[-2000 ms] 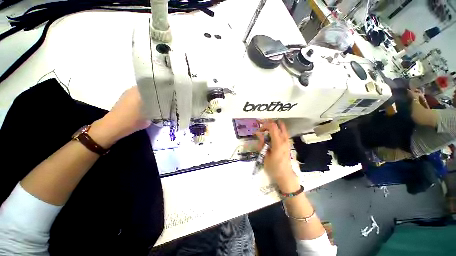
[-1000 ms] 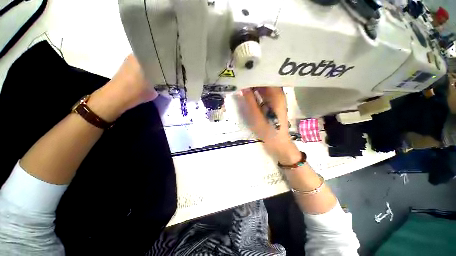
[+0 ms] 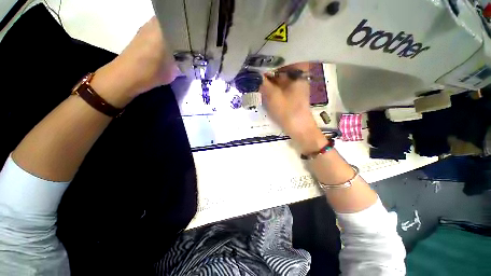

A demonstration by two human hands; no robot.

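Observation:
A large black fabric panel (image 3: 129, 178) lies left of the needle and hangs over the table's front edge. My left hand (image 3: 142, 62) rests at the panel's upper edge, its fingertips hidden behind the machine head. The presser foot and needle (image 3: 205, 89) stand lit, just right of that hand. My right hand (image 3: 288, 105) is under the machine arm, right of the needle, blurred. A slim dark and metallic tool, perhaps snips (image 3: 290, 73), shows at its fingers. The white sewing machine (image 3: 344, 59) covers the upper view.
A purple-maroon phone (image 3: 318, 83) lies behind my right hand. A pink-and-white checked piece (image 3: 351, 127) and black jagged scraps (image 3: 386, 137) lie further right. Long dark strips (image 3: 242, 142) run along the table (image 3: 247, 178) near its front. A small brown piece (image 3: 324, 117) lies below the phone.
The view has moved closer to the needle area. My right hand has moved left from beside the phone toward the needle with the slim tool. My left hand has stayed at the panel.

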